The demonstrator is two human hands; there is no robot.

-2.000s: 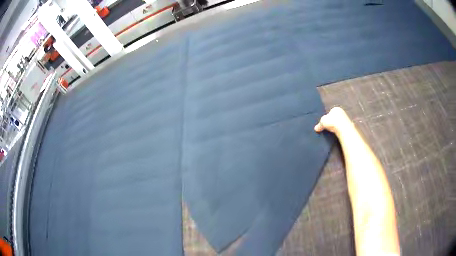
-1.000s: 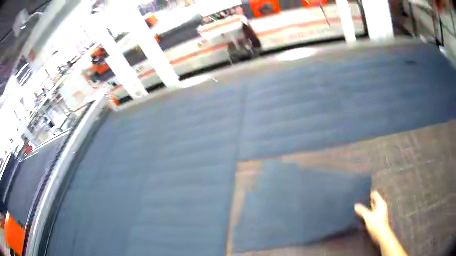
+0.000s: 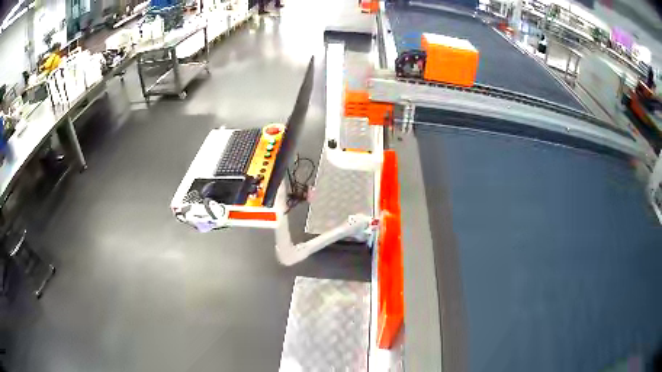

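Observation:
Neither my left hand nor my right hand is in the picture. The nearest work is the dark blue fabric sheet (image 3: 552, 247), lying flat on the cutting bed at the right. The bed's light-grey edge rail (image 3: 421, 261) runs along its left side. The silver gantry beam (image 3: 508, 109) crosses over the bed, with an orange cutting head cover (image 3: 450, 61) on it. No cut piece is seen lifted or held.
The operator console (image 3: 243, 174) with keyboard and monitor stands out on a white arm over the grey floor. Patterned metal steps (image 3: 327, 323) lie beside the bed. A metal cart (image 3: 170, 73) and a long table (image 3: 54, 116) stand at the left.
The view has swung from the fabric and bared bed to the machine's side and console. The hand earlier holding a cut piece's edge has left the picture, and so has that piece.

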